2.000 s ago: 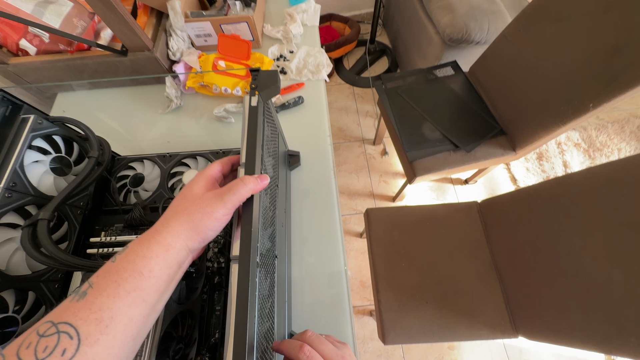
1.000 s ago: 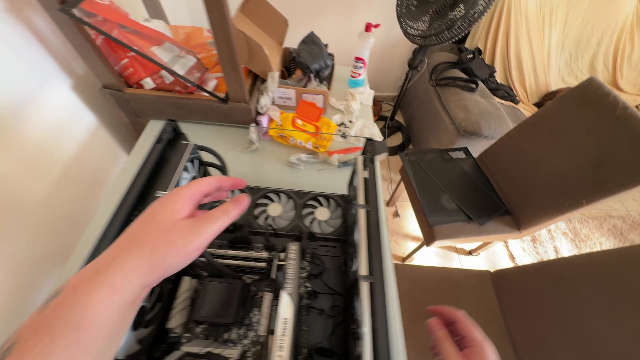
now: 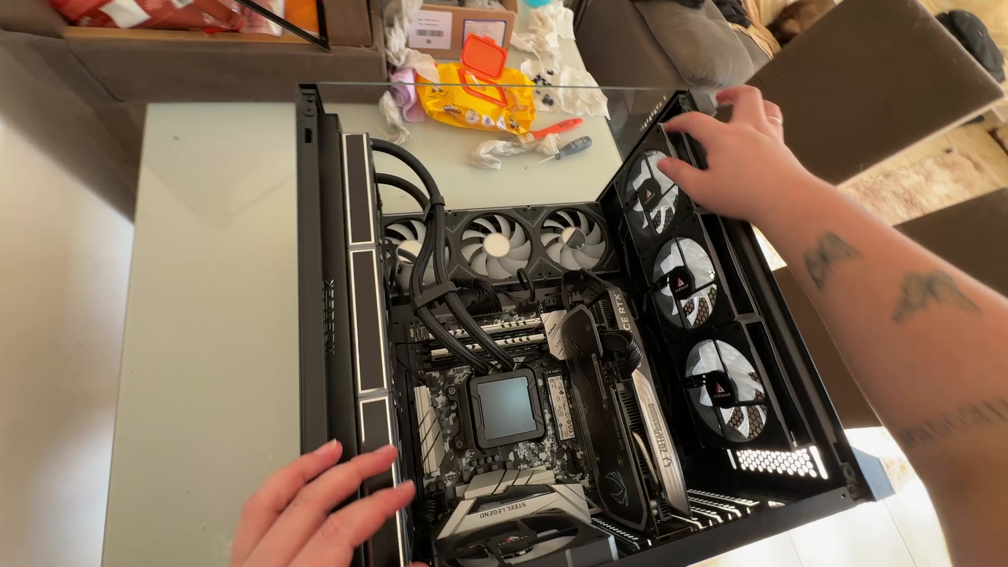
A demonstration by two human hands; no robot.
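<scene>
A black computer case (image 3: 315,346) lies on its side on a glass-topped table, its interior facing up. My left hand (image 3: 323,508) rests with spread fingers on the case's near left edge, beside the radiator. At the far right corner, my right hand (image 3: 728,157) has its fingers over the case's rim, above the column of fans. Inside are a square CPU cooler block (image 3: 506,407) with two black tubes (image 3: 435,252), a motherboard, and a graphics card (image 3: 602,417) standing on edge. White-bladed fans (image 3: 496,244) line the far side.
Behind the case lie a yellow wipes pack (image 3: 476,98), a screwdriver (image 3: 571,148), an orange-handled tool (image 3: 561,127) and crumpled paper. A cardboard box (image 3: 453,27) stands farther back. Brown chairs (image 3: 874,71) are to the right; the glass tabletop (image 3: 205,331) extends left.
My left hand has moved from over the case's interior to its near left edge. My right hand, low at the right before, is now on the far right corner. The view has shifted.
</scene>
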